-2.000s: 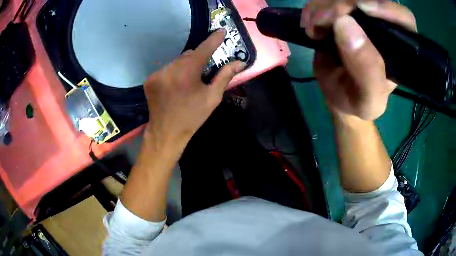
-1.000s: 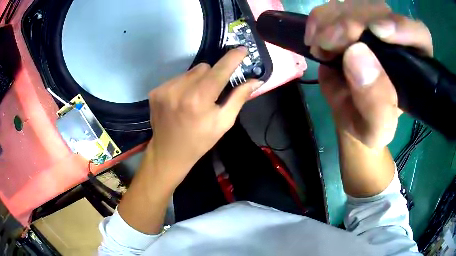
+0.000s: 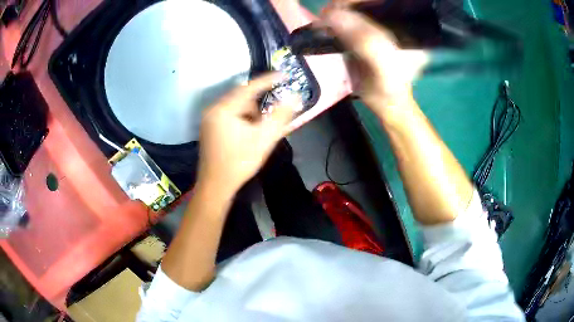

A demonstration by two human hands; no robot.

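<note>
The square black housing with its large pale disc lies at the upper left. The small control board sits in its right corner. My left hand is blurred, thumb and index finger apart over the board's near side; whether they touch it is unclear. My right hand is blurred and grips the black electric screwdriver, whose front end points left above the housing's right edge. Its bit cannot be made out. The power supply board with yellow edges hangs at the housing's lower left edge.
The housing rests on a salmon-red plastic surface. A dark tray and a clear plastic bag are at far left. A green bench with a bundled black cable is right. A cardboard box is below left.
My right hand and the screwdriver have moved left and up, close over the housing's right corner. My left hand's fingers have shifted slightly left with the view. The housing appears slightly lower in view.
</note>
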